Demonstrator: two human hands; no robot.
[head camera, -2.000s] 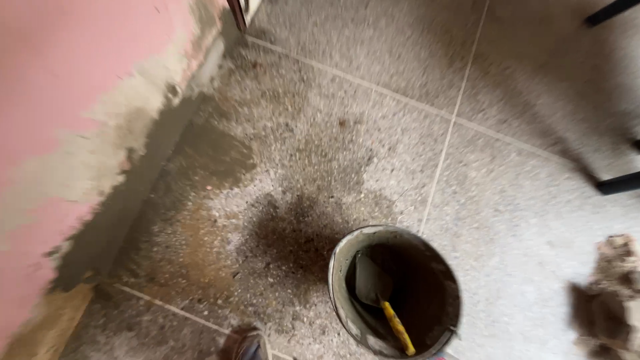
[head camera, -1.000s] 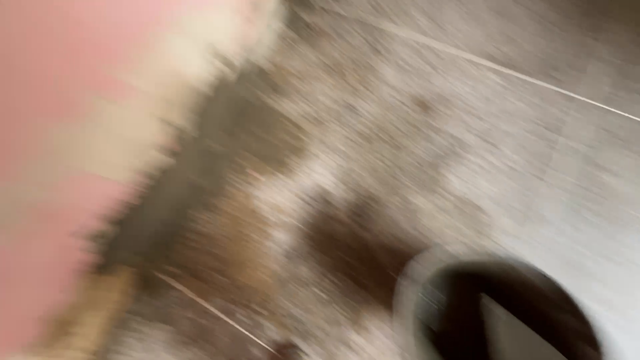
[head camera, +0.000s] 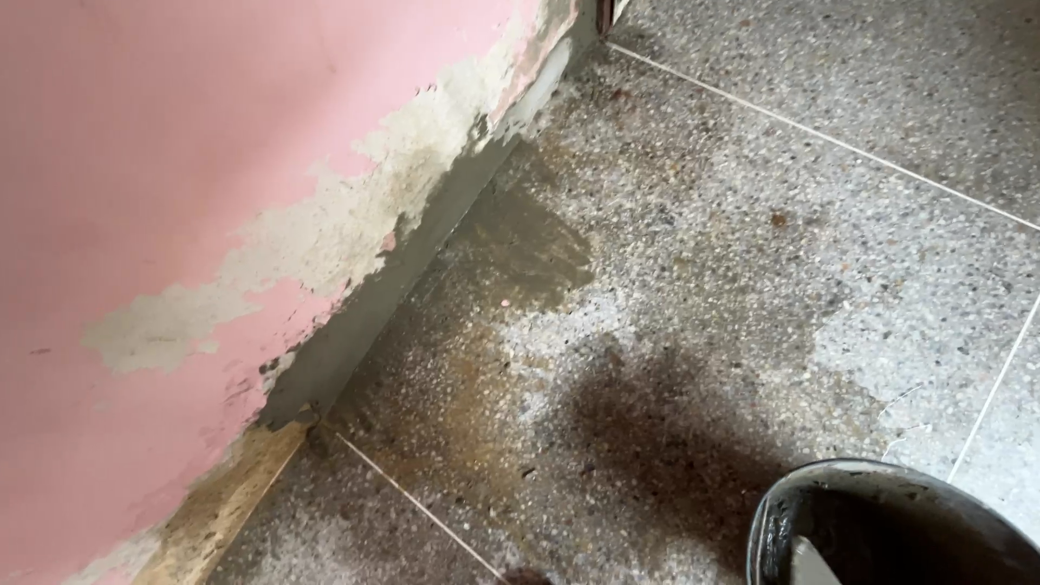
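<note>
Neither my left hand nor my right hand shows in the head view. A dark bucket (head camera: 768, 520) stands on the speckled terrazzo floor (head camera: 699, 268) at the lower right, cut off by the frame edge. Inside it the pale blade of a tool (head camera: 808, 565) leans near the left wall; its handle is out of frame. Smooth grey mortar (head camera: 349, 345) covers the foot of the pink wall (head camera: 179, 162), and its upper edge is ragged. A thin smear of mortar (head camera: 520, 244) lies on the floor beside it.
A tan stone-like skirting piece (head camera: 236, 487) continues along the wall foot at the lower left. Bare plaster (head camera: 301, 236) shows where pink paint is gone. A dark reddish post (head camera: 604, 16) stands at the top. Pale strips divide the floor.
The view has shifted closer to the wall foot, so the bucket sits lower and is partly cut off. The yellow handle and the dark legs seen earlier are out of frame.
</note>
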